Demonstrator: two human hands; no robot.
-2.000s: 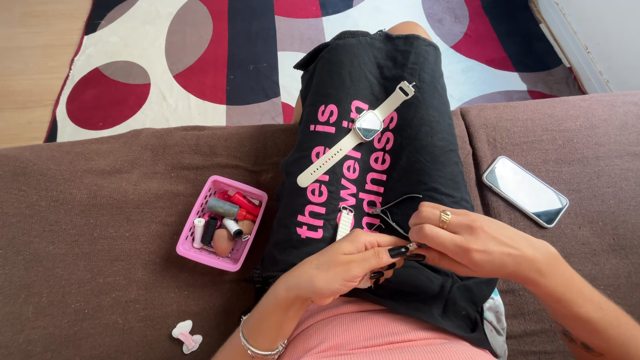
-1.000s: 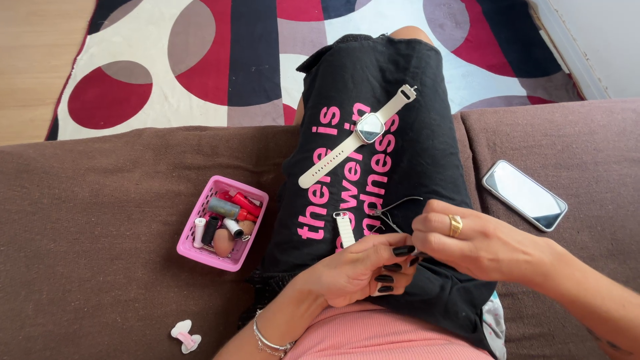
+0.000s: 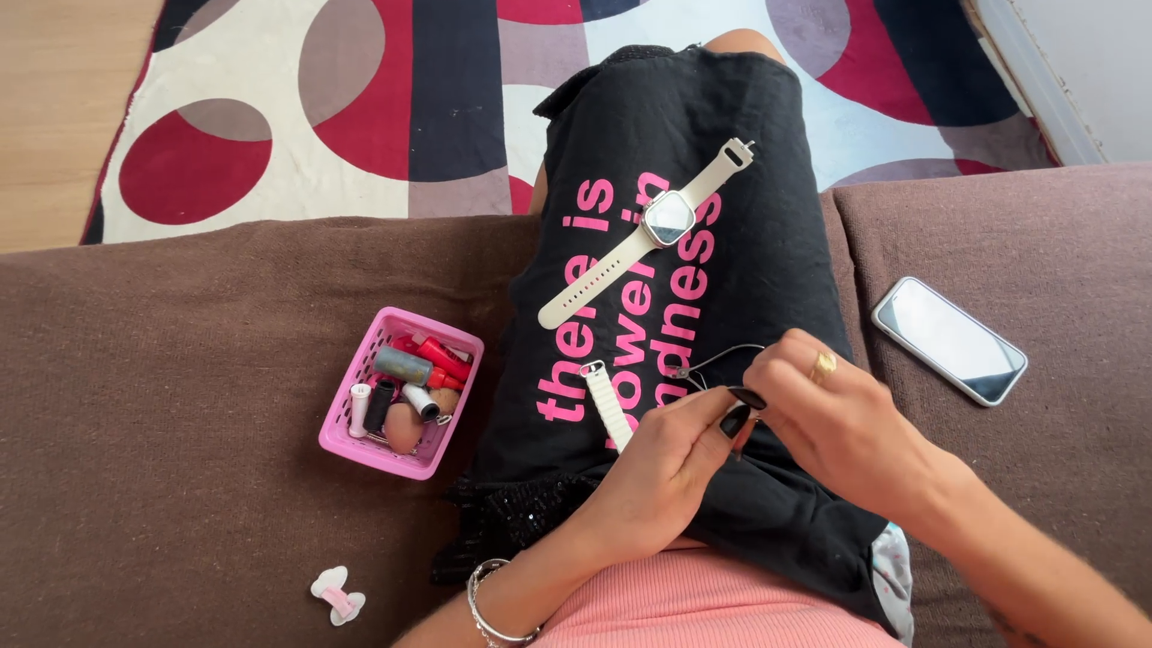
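My left hand [image 3: 661, 472] and my right hand [image 3: 823, 414] meet over my lap, fingertips pinched together around something small that the fingers hide. A thin grey cord [image 3: 731, 351] with a small metal piece loops out beside the fingers onto the black printed cloth [image 3: 756, 243]. Just left of my hands lies a cream ribbed watch band [image 3: 609, 405], its lower end hidden behind my left hand. Farther up the cloth, a smartwatch [image 3: 669, 219] with a cream strap lies face up, its strap spread out.
A pink plastic basket [image 3: 329, 430] with thread spools and other small items sits on the brown sofa cover [image 3: 180, 387] at left. Below it lies a small white and pink bow-shaped item [image 3: 337, 596]. A phone [image 3: 949, 342] rests at right. A patterned rug [image 3: 454, 108] covers the floor beyond.
My right hand, lower and flatter two seconds ago, is now more curled, its knuckles raised beside the left fingertips. The watch, basket and phone have stayed in place.
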